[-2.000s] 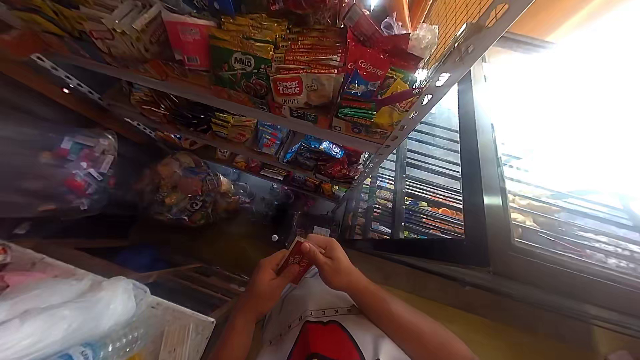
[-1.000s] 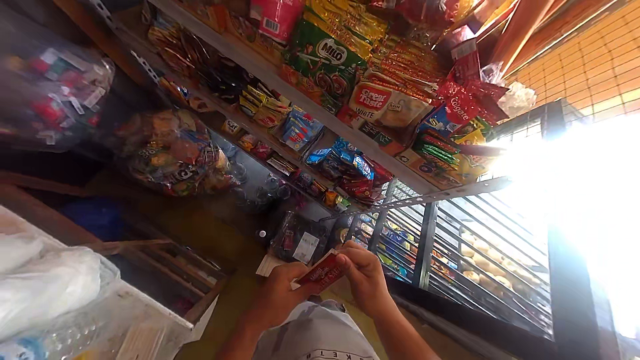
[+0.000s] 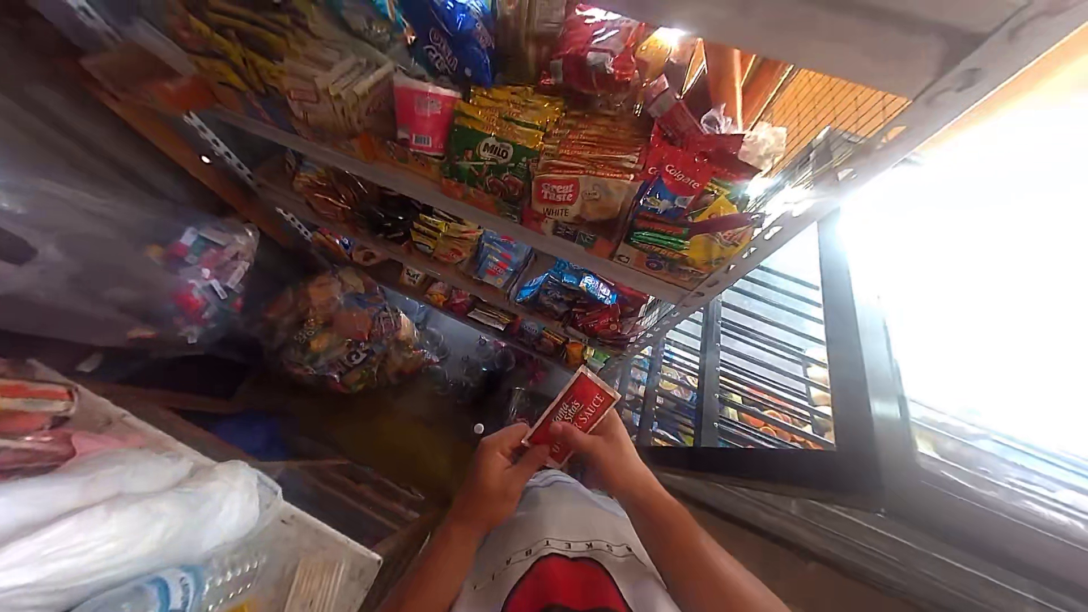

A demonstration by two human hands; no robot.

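Both my hands hold one red sauce packet [image 3: 580,406] with pale edges in front of my shirt, printed side up and tilted. My left hand [image 3: 501,476] pinches its lower left corner between thumb and fingers. At the packet's right side, my right hand [image 3: 603,450] grips it with the thumb on the front and the fingers mostly hidden behind. Beyond the packet stands a metal shelf rack [image 3: 544,234] filled with sachets and packs, among them a green Milo pack [image 3: 493,157] and a Great Taste coffee pack [image 3: 578,200].
Clear bags of packaged goods [image 3: 340,331] are at the left of the rack. A white plastic bag [image 3: 127,501] and a plastic bottle [image 3: 161,591] lie on a pale surface at lower left. Dark window bars [image 3: 765,365] stand at the right, near bright light.
The red packet has turned so that its printed face shows more plainly, and both hands still hold it. The view has swung between frames.
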